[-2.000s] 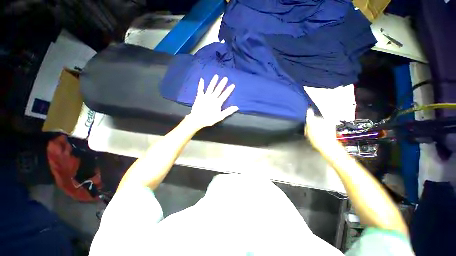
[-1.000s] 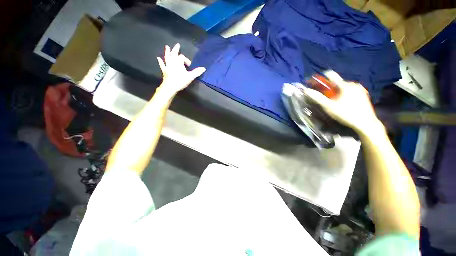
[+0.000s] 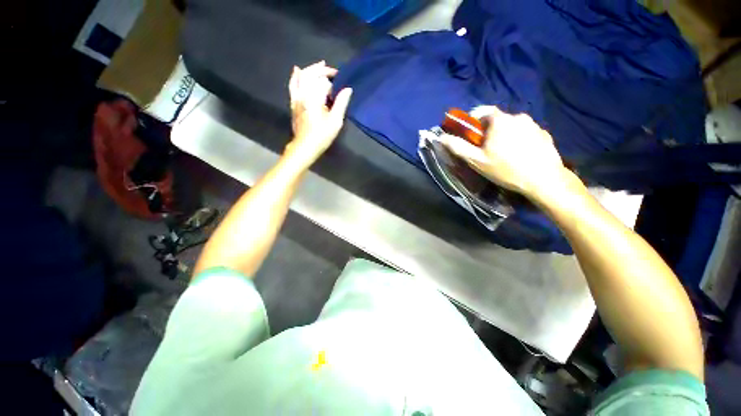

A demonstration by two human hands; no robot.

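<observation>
A royal-blue to navy garment (image 3: pixel 398 89) lies over the long dark-grey padded board (image 3: pixel 244 65) and spreads behind it. My right hand (image 3: pixel 520 154) is closed on the red-orange handle of a silver steam iron (image 3: pixel 459 183). The iron is at the garment's near edge, its narrow end pointing left; whether its sole touches the cloth is hidden. My left hand (image 3: pixel 314 110) is over the board at the garment's left edge, fingers curled and thumb apart, with no cloth seen gripped. A tiny white label (image 3: pixel 461 32) shows on the cloth.
A pale ironing table (image 3: pixel 390 236) runs under the board. An open cardboard box (image 3: pixel 146 61) stands at upper left, with a red-orange bag (image 3: pixel 130 166) below it. A blue bar (image 3: pixel 370 8) is behind the board. A dark band crosses at right, behind my right forearm.
My right hand has taken hold of the iron since the oldest frame and has moved it left along the garment. My left hand has left the middle of the cloth for its left edge.
</observation>
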